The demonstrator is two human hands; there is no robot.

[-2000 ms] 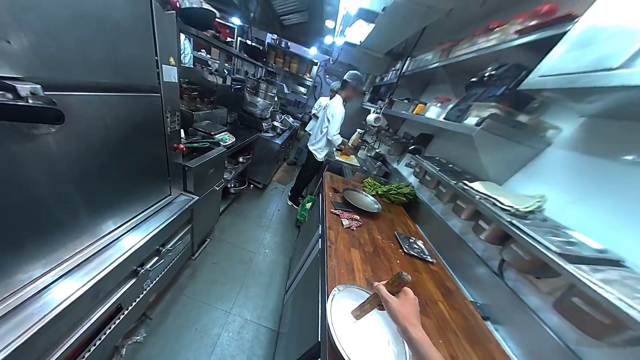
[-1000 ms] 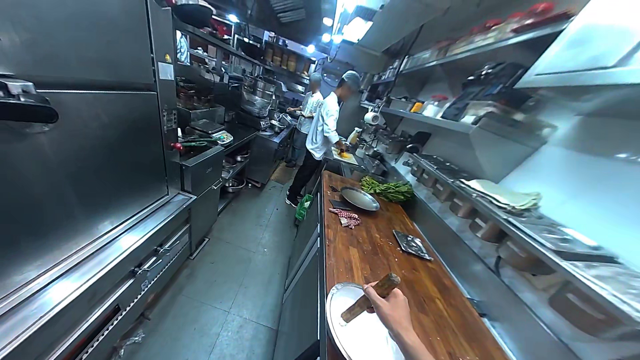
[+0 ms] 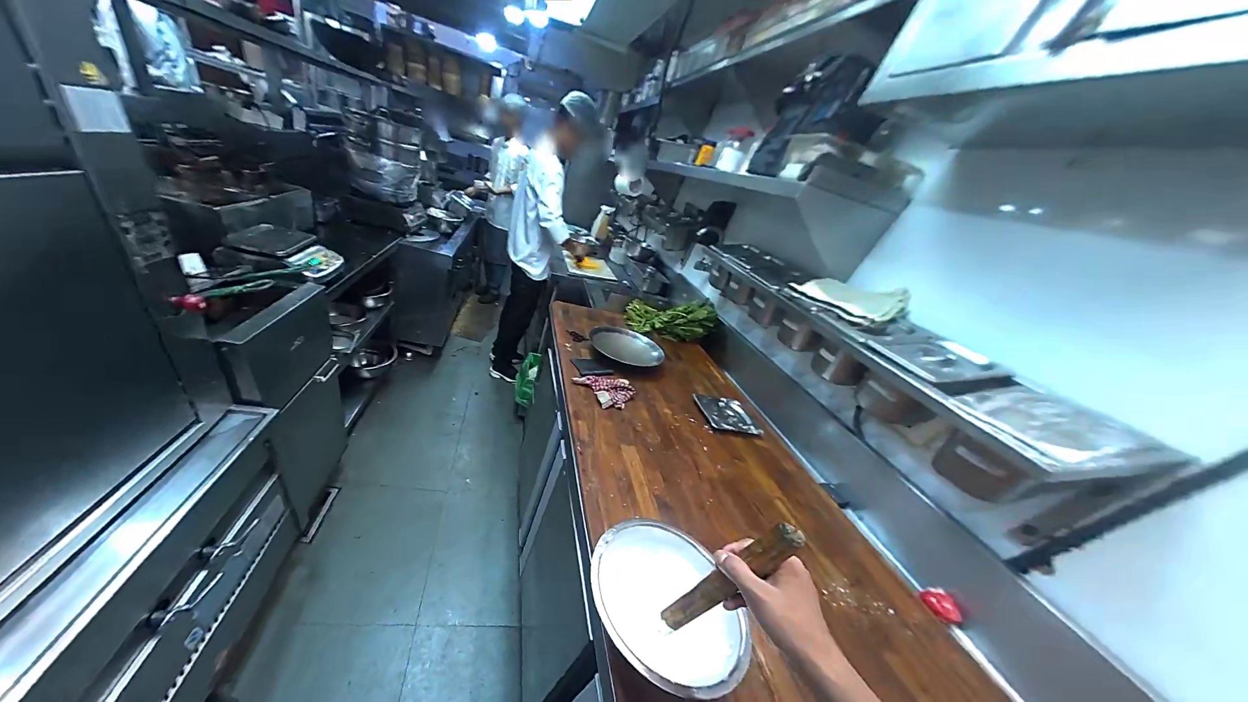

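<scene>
My right hand (image 3: 770, 590) is closed around a short wooden rod (image 3: 736, 575), like a rolling pin, held at a slant. Its lower end is over or in a round metal-rimmed dish of white flour or similar powder (image 3: 648, 585); whether it touches the powder I cannot tell. The dish is at the near left edge of the wooden worktop (image 3: 673, 478). My left hand is out of view.
Farther along the worktop are a round metal pan (image 3: 627, 346), leafy greens (image 3: 673, 319), a red-and-white cloth (image 3: 606, 390) and a dark flat packet (image 3: 727, 414). Lidded containers (image 3: 882, 398) line the right side. Two people in white (image 3: 534, 210) stand beyond, one at a cutting board (image 3: 591, 266).
The rod in my right hand has shifted its tilt slightly over the dish. The farther person in white, mostly hidden two seconds ago, shows more fully beside the nearer one.
</scene>
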